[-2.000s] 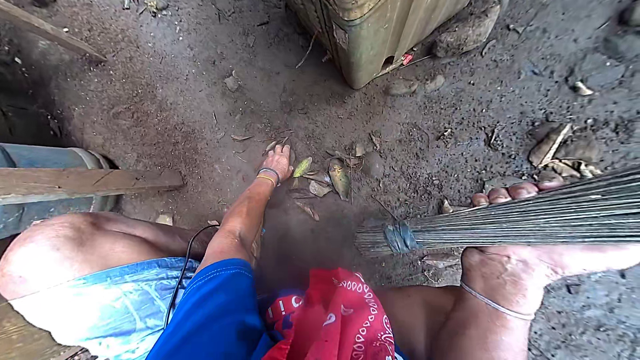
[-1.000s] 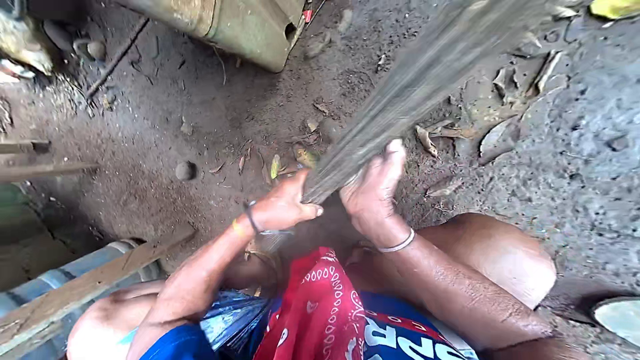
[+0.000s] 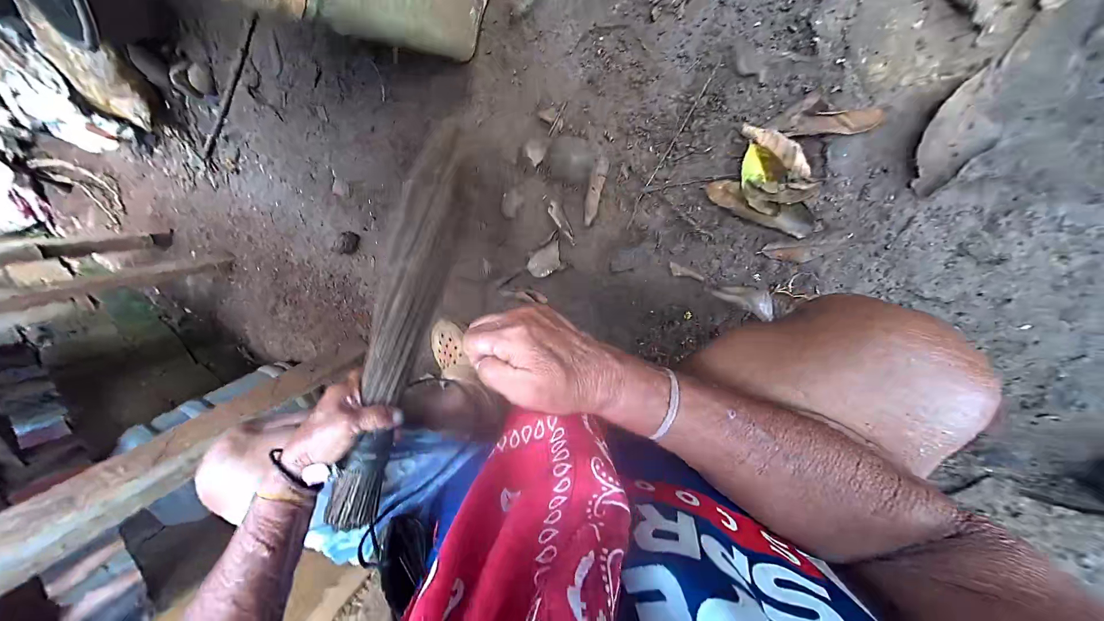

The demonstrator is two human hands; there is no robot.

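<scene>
My left hand (image 3: 341,424) is closed around a stick broom (image 3: 405,267), a bundle of thin stiff ribs, gripping it close to its bound lower end. The broom slants up and slightly right over the bare soil, its far tips blurred. My right hand (image 3: 543,362) is curled beside the broom, above a red bandana (image 3: 535,517); whether its fingers hold something is hidden. A perforated tan shoe (image 3: 448,347) shows between the two hands. Dry leaves (image 3: 545,257) lie on the dirt past the right hand.
A worn container (image 3: 405,24) stands at the top edge. A wooden beam (image 3: 172,470) crosses the lower left, over bluish ribbed material. A yellow-green leaf among brown ones (image 3: 768,181) lies at the upper right. A thin stick (image 3: 231,90) and a small stone (image 3: 346,242) lie at left.
The broom has gone from the right side to upright on the left, now in my left hand. My right hand was on it one second ago and is now apart from it. The view has shifted.
</scene>
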